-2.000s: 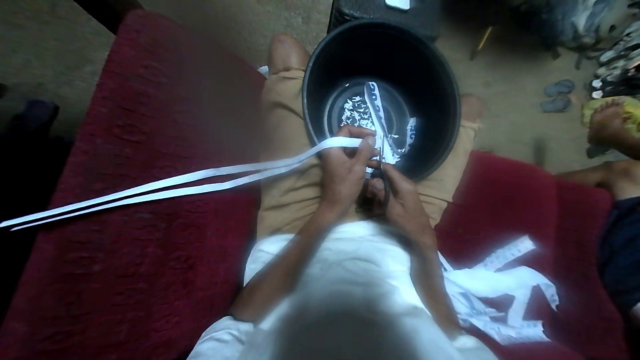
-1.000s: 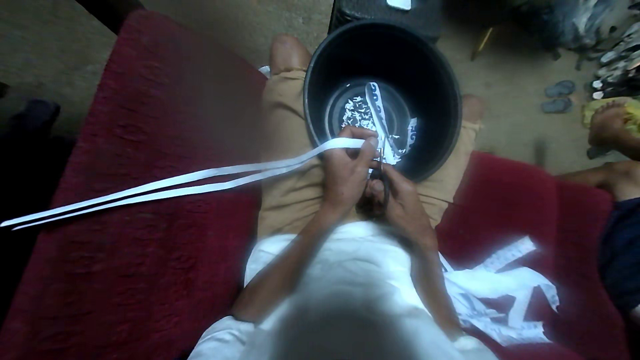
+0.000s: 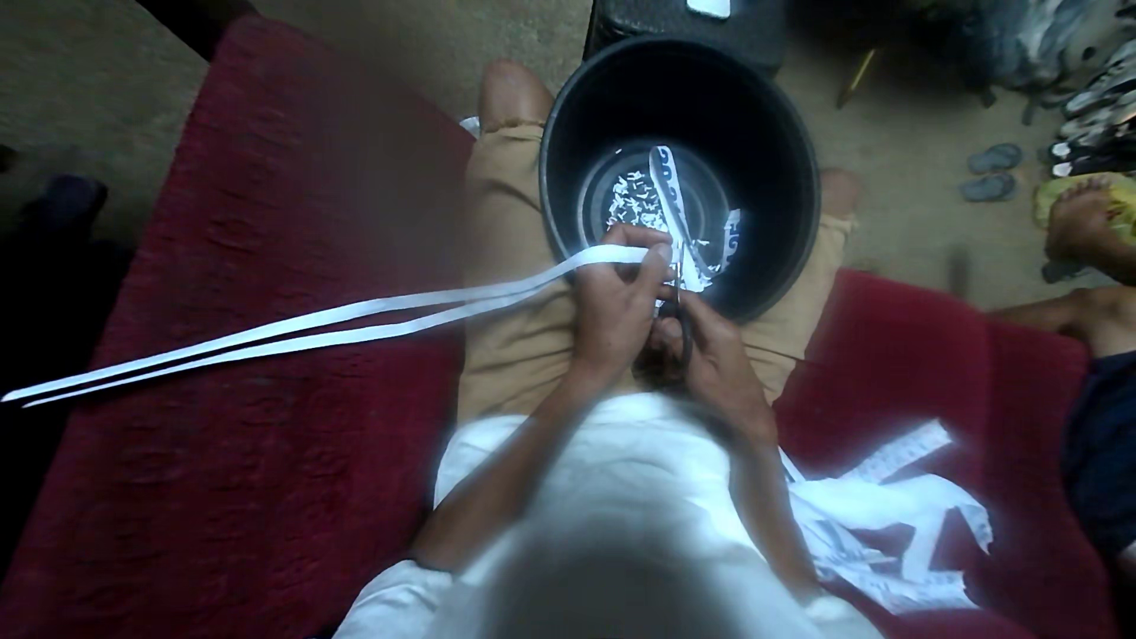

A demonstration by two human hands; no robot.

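Note:
My left hand [image 3: 621, 293] pinches the ends of long narrow white strips [image 3: 373, 311], which trail left over the red seat to its far edge. Close beside it, my right hand [image 3: 710, 346] holds a pair of scissors [image 3: 685, 328] with dark handles, its blades at the end of the strips by my left fingertips. Both hands are over the near rim of a black bucket [image 3: 803, 213] held between my knees. Inside the bucket are small white clippings [image 3: 632, 202] and a longer white strip with printed marks [image 3: 667, 182].
Printed white strips [image 3: 923, 515] lie heaped on the red seat [image 3: 896, 355] at my right. Another person's leg and foot [image 3: 1087, 222] show at the right edge. Grey sandals [image 3: 992, 173] rest on the floor. A black case or box [image 3: 621, 18] stands beyond the bucket.

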